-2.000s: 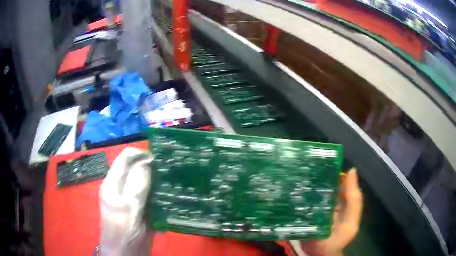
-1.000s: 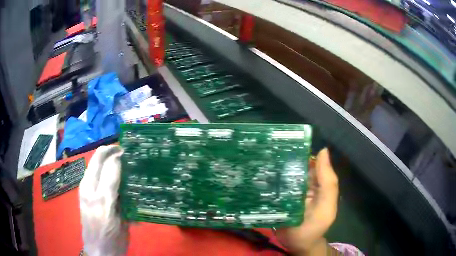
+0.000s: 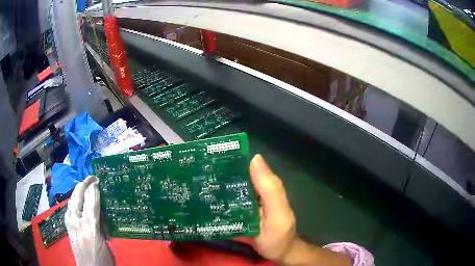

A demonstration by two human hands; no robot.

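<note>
A green circuit board (image 3: 177,189) is held up in front of me by its two short ends, its flat solder side with rows of silver joints facing me. It is slightly tilted, its right end higher. My left hand (image 3: 86,223), in a white glove, holds the left end. My right hand (image 3: 273,210), bare, holds the right end, with the thumb at the edge. The fingers behind the board are hidden. A dark handle-like object (image 3: 219,248), partly hidden, lies on the red mat (image 3: 135,252) below the board.
Another board (image 3: 52,227) lies on the mat at left. One board (image 3: 32,201) is on a white sheet beyond. A blue bag (image 3: 80,140) and white items lie in a black tray. Several boards (image 3: 208,120) are on the green conveyor (image 3: 323,208). A red-wrapped post (image 3: 119,57) stands behind.
The view has swung right, so the bench and tray sit further left in the picture. The held board has shifted left in view and its right end has tipped up. Both hands keep their hold.
</note>
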